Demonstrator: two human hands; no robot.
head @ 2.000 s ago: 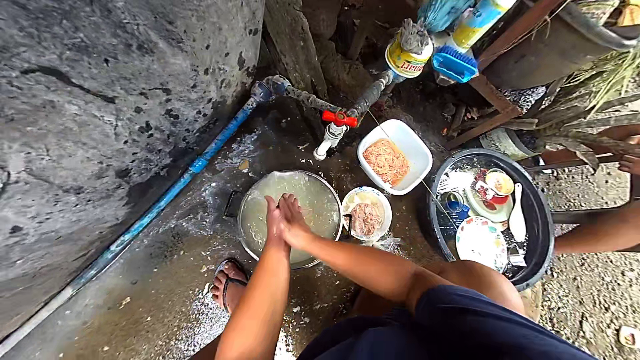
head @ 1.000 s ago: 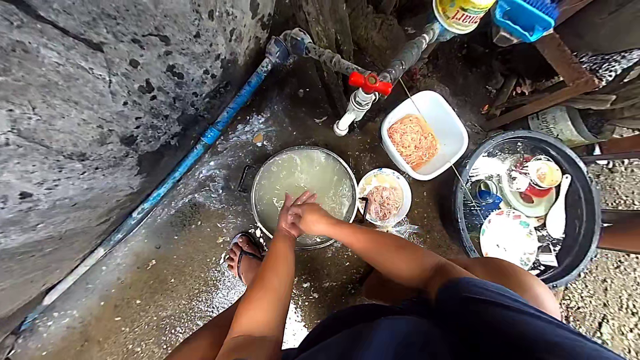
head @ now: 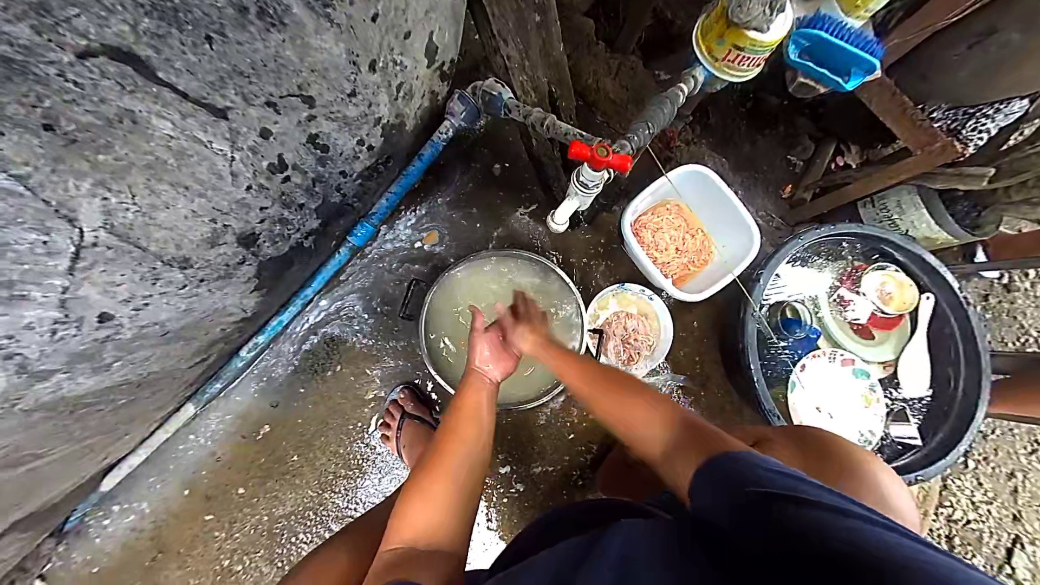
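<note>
Above a round metal pot of cloudy water, my two hands touch each other. My left hand is palm up with its thumb raised and holds no object that I can see. Blurred by motion, my right hand lies against the left one's fingers. Pale bits float in the water. Right beside the pot is a bowl with pale pink stringy food in liquid. A white square basin behind it holds orange-pink shredded food. The white faucet with a red handle stands behind the pot.
A black tub at the right holds plates, a cup and a white rice paddle in water. A blue pipe runs along the rough concrete wall. A blue brush hangs at the top right. Part of another person's limb shows at the right edge.
My hands were pressed together, then clasped over the pot; now the left palm is turned up and the right hand's fingers are raised. The view has shifted somewhat.
</note>
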